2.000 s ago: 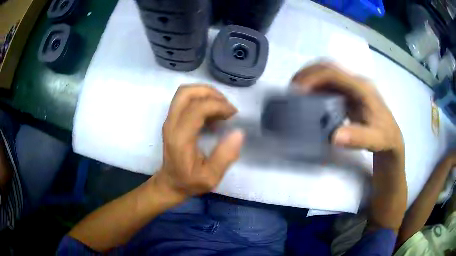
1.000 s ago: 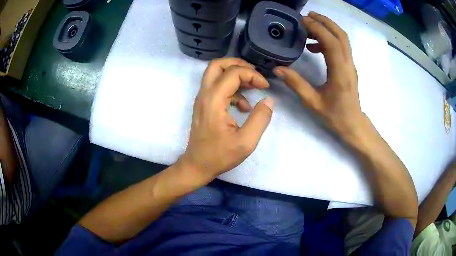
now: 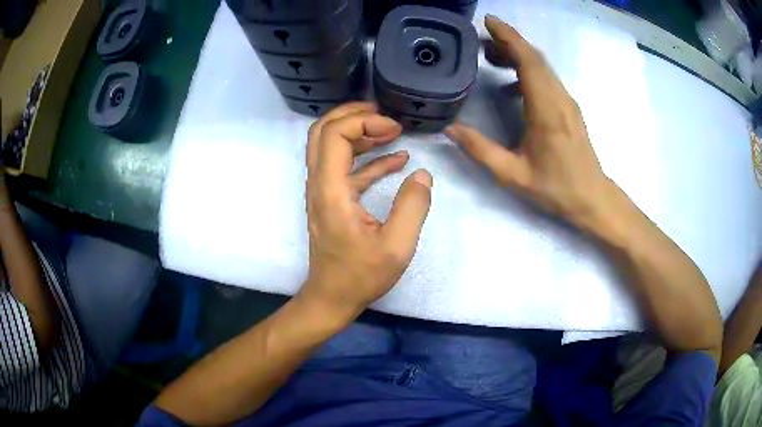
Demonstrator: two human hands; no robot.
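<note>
A short stack of dark grey plastic housings [image 3: 426,54] stands on the white foam sheet [image 3: 242,192]. Its top housing shows a recessed centre with a hole, and small dark marks show on the side walls. My right hand [image 3: 543,142] is open at the right of this stack, thumb near its lower front edge. My left hand [image 3: 359,200] is open and empty, fingers curled, just in front of the stacks. A taller column of stacked housings [image 3: 305,62] stands to the left, its side marks lined up. Its top is cut off by the frame.
Two housings lie on the green bench top [image 3: 125,179] at left, beside a brown cardboard box [image 3: 63,83] holding small dark parts. More dark housings stand behind, partly hidden. A pale edge rail runs at upper right. Neighbours' arms show at both sides.
The housing my right hand held two seconds ago is out of that hand. The short stack now shows two layers. My right hand has opened slightly away from it. The view has shifted.
</note>
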